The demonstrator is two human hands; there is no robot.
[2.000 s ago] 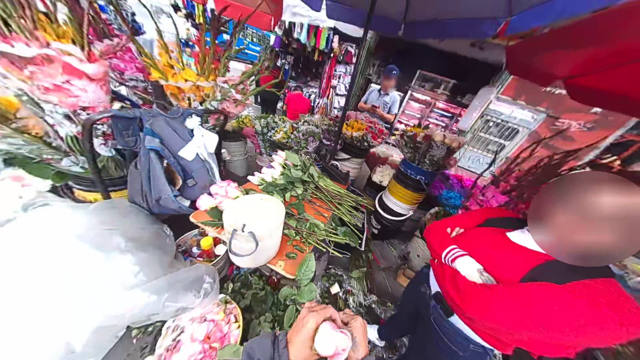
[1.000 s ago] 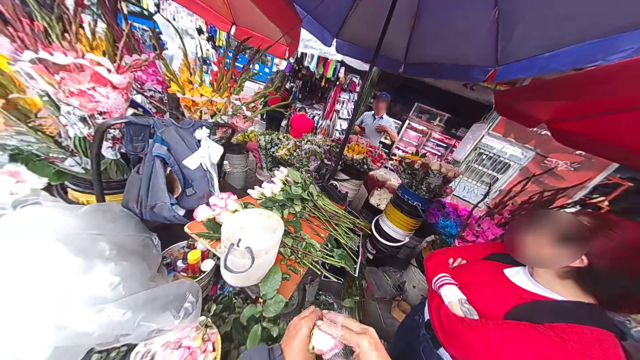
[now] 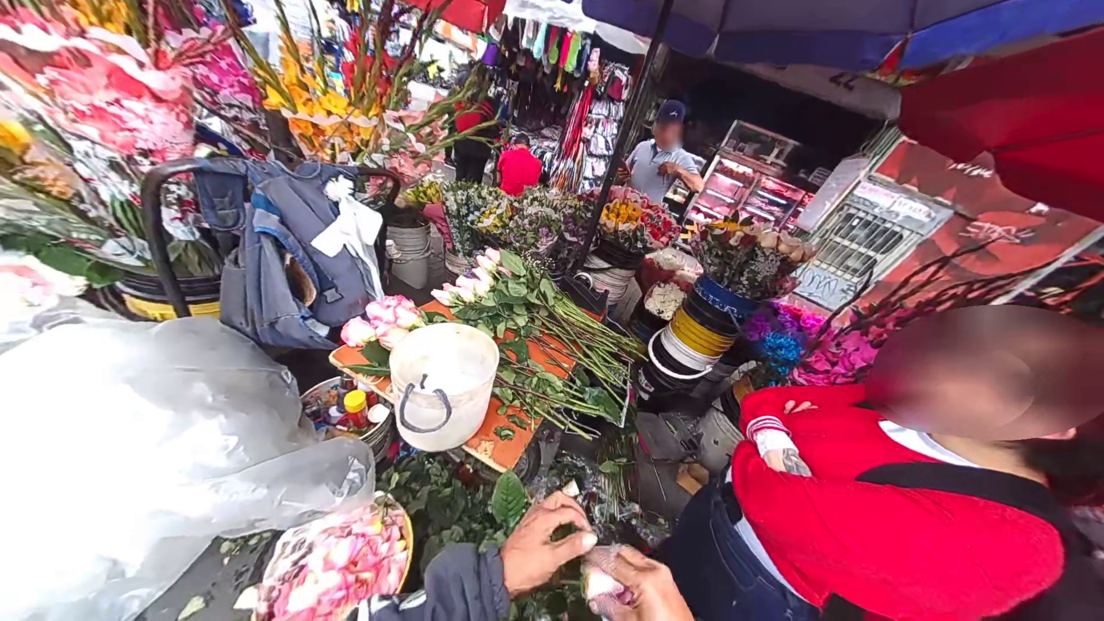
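Observation:
A pale pink rose bloom (image 3: 601, 586), with what looks like net around it, is held in my right hand (image 3: 642, 586) at the bottom centre. Just left of it is my left hand (image 3: 543, 542), thumb and fingers bent; whether it pinches part of the net cannot be told. Below and left of my hands stands a round container of pink and white petals (image 3: 338, 561). Ahead, a white plastic bucket (image 3: 444, 366) rests on an orange board (image 3: 507, 440), beside long-stemmed roses (image 3: 552, 319) laid across the board.
A person in a red top (image 3: 897, 500) stands close on my right, arms folded. Clear plastic sheeting (image 3: 172, 448) fills the left. A grey-blue backpack (image 3: 293, 250) hangs on a dark frame. Beyond are flower buckets (image 3: 699, 328), an umbrella pole (image 3: 625, 138) and another person (image 3: 664, 159).
My hands, both at the rose a second ago, are now farther apart, with the left one raised off the bloom. The net around the bloom shows more plainly than two seconds ago.

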